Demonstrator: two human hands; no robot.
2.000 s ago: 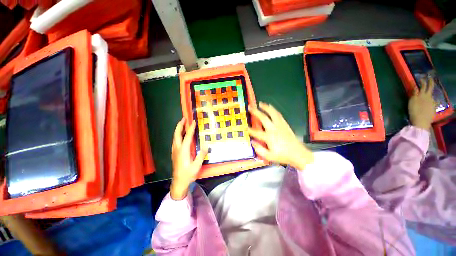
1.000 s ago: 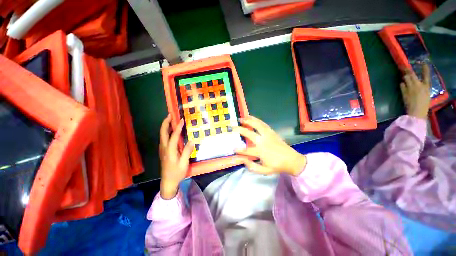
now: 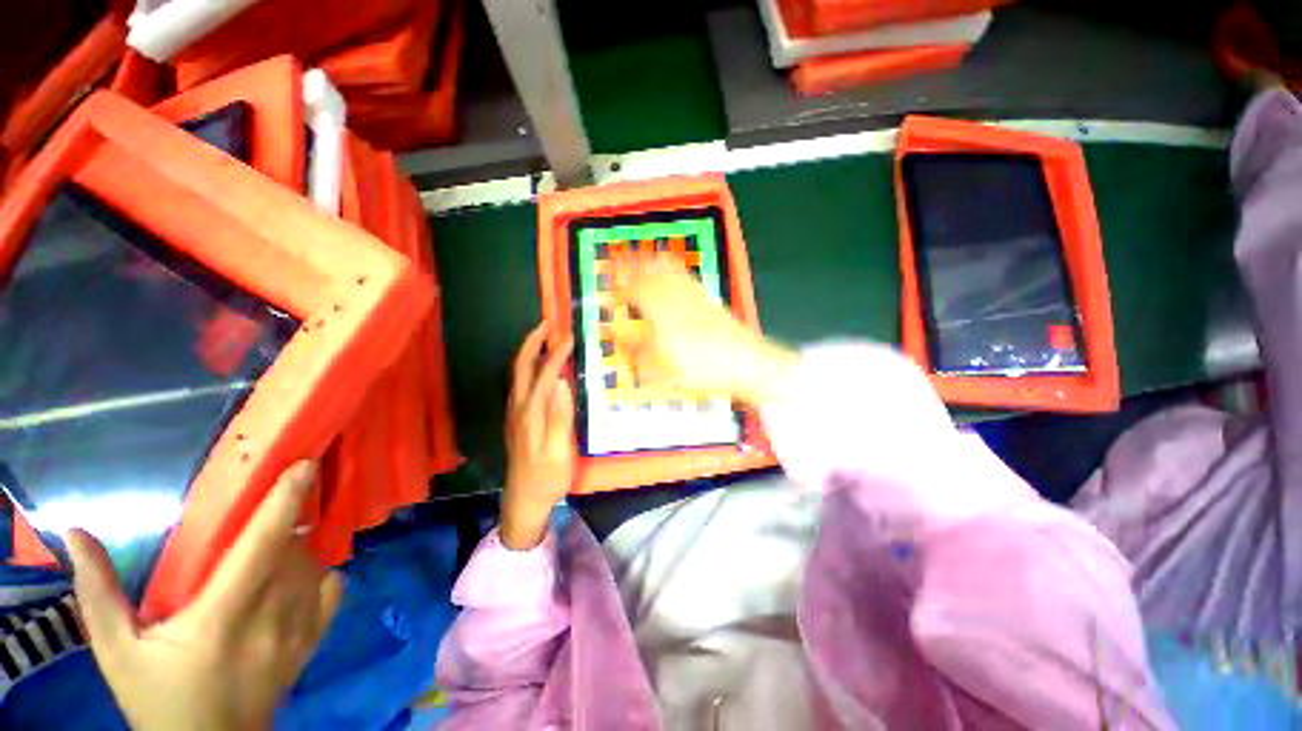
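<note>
A tablet (image 3: 660, 426) sits in an orange foam tray (image 3: 560, 222) on the green bench, in front of me. Its screen shows a grid of orange and yellow squares with a green border at the top and sides. My right hand (image 3: 678, 326) is over the upper middle of the screen, blurred, and hides part of the grid; whether a fingertip touches the glass is unclear. My left hand (image 3: 540, 429) rests against the left side of the tray, fingers near its edge.
At left, another person's hand (image 3: 214, 628) holds a tilted orange tray with a dark tablet (image 3: 129, 343) before a stack of orange trays (image 3: 386, 329). Another tablet (image 3: 992, 257) lies in its tray at right. A metal post (image 3: 540, 86) stands behind. A pink-sleeved person is far right.
My right hand has moved from the tray's right side up over the screen. The neighbour's tilted tray at left shows more fully, with a hand on it. The far-right tablet is out of view.
</note>
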